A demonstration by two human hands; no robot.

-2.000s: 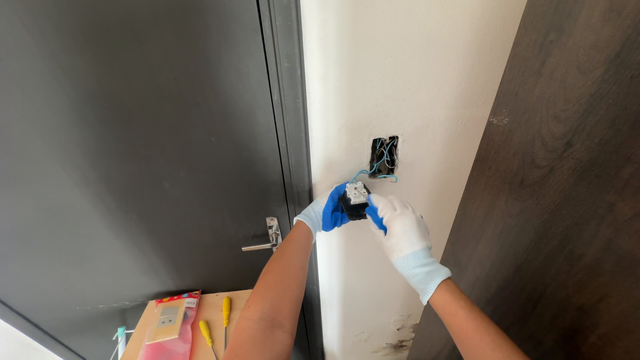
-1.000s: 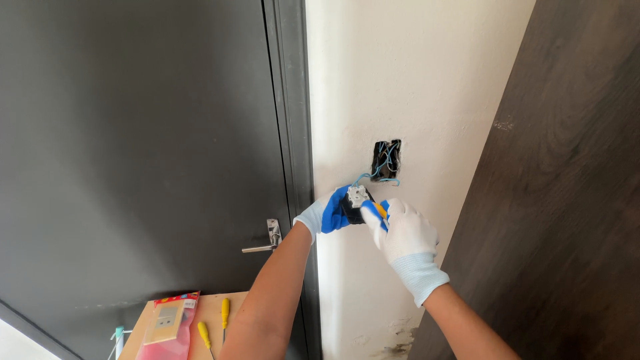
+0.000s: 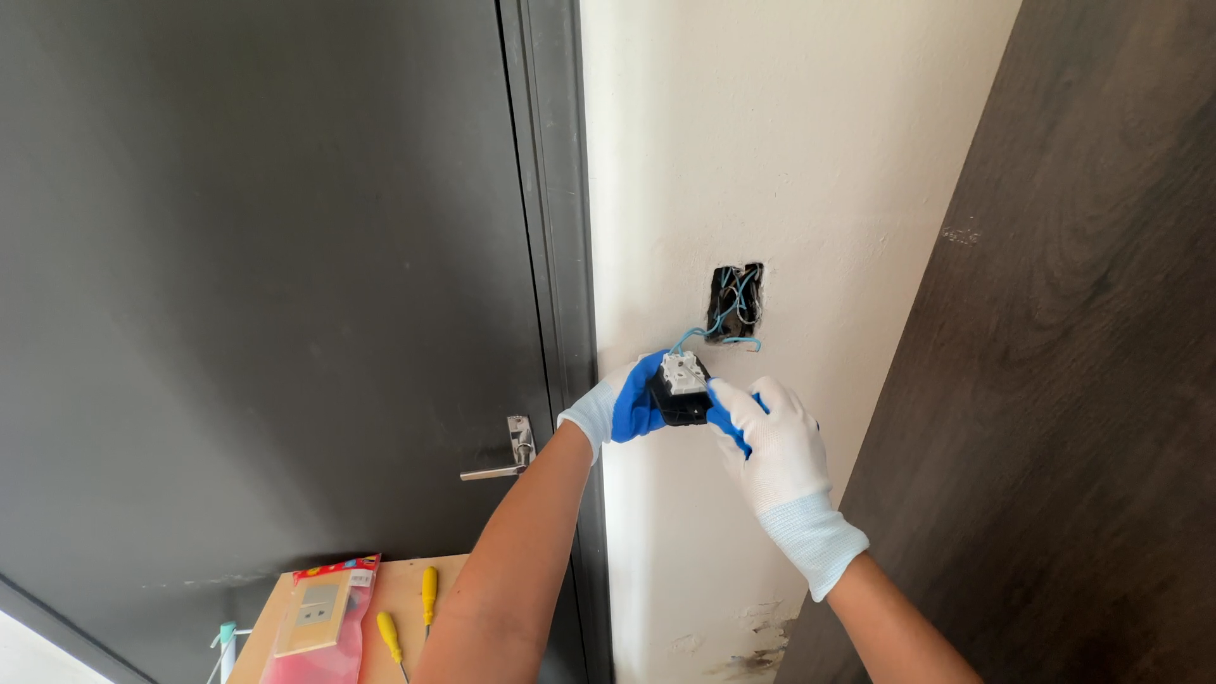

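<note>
My left hand (image 3: 638, 404), in a white glove with blue coating, grips a black wall-switch or socket plate (image 3: 682, 408) by its left side. The white module (image 3: 684, 372) on its back faces me. Blue wires (image 3: 692, 335) run from the module up to the wall box opening (image 3: 735, 302), where more wires are bunched; one blue wire end sticks out at its lower right. My right hand (image 3: 771, 432), gloved alike, is at the plate's right edge with fingers curled. A thin shaft seems to reach from its fingertips to the module; its handle is hidden in the glove.
At the lower left, a wooden board (image 3: 456, 570) holds two yellow-handled screwdrivers (image 3: 429, 591) and a packaged beige faceplate (image 3: 315, 613). A dark door with a metal lever handle (image 3: 513, 461) stands left, a dark wood-grain panel (image 3: 1026, 380) right. The wall (image 3: 817, 142) has damaged paint low down.
My right hand has shifted and turned at the plate; the yellow part that showed at its fingers one second ago is now hidden. My left hand keeps its grip on the plate.
</note>
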